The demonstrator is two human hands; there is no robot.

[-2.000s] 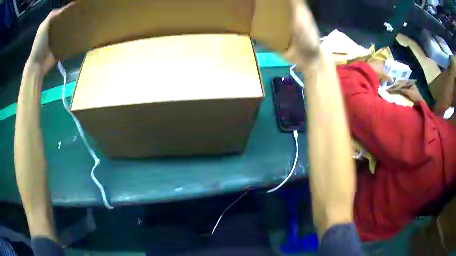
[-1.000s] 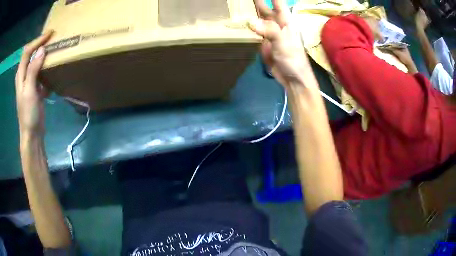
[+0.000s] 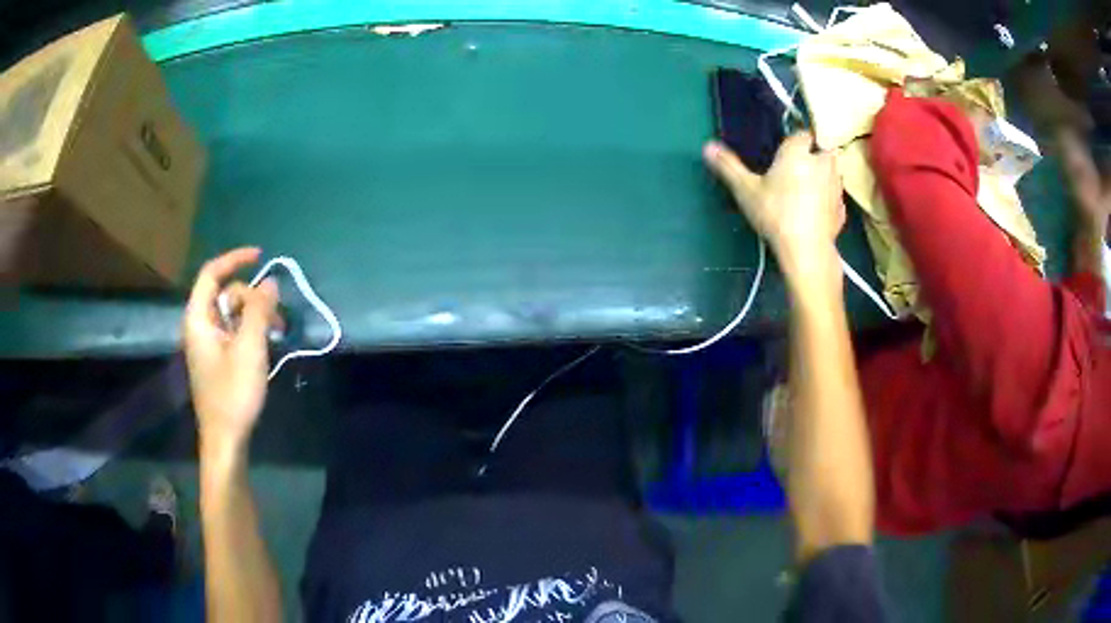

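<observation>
My left hand (image 3: pixel 229 335) is at the belt's front edge, left of centre, with curled fingers around part of a white cord (image 3: pixel 327 319). The cord loops out to the right of the fingers and hangs at the edge. My right hand (image 3: pixel 794 201) is at the lower end of the black smartphone (image 3: pixel 746 119), thumb apart and fingertips partly hidden; I cannot tell whether it grips anything. The white charging cable (image 3: pixel 753 298) runs from under that hand down over the belt's edge.
A brown box (image 3: pixel 140 164) stands on the dark-green belt (image 3: pixel 463 158) at far left. Crumpled yellow material (image 3: pixel 853 79) lies at right, beside a person's red sleeve (image 3: pixel 932 183). A blue stool (image 3: pixel 719 426) is below the belt. A flat scrap (image 3: pixel 408 28) lies near the light-green stripe.
The box has moved from in front of me to the far left, and both hands have let it go. My left hand has taken the white cord. My right hand is now by the phone.
</observation>
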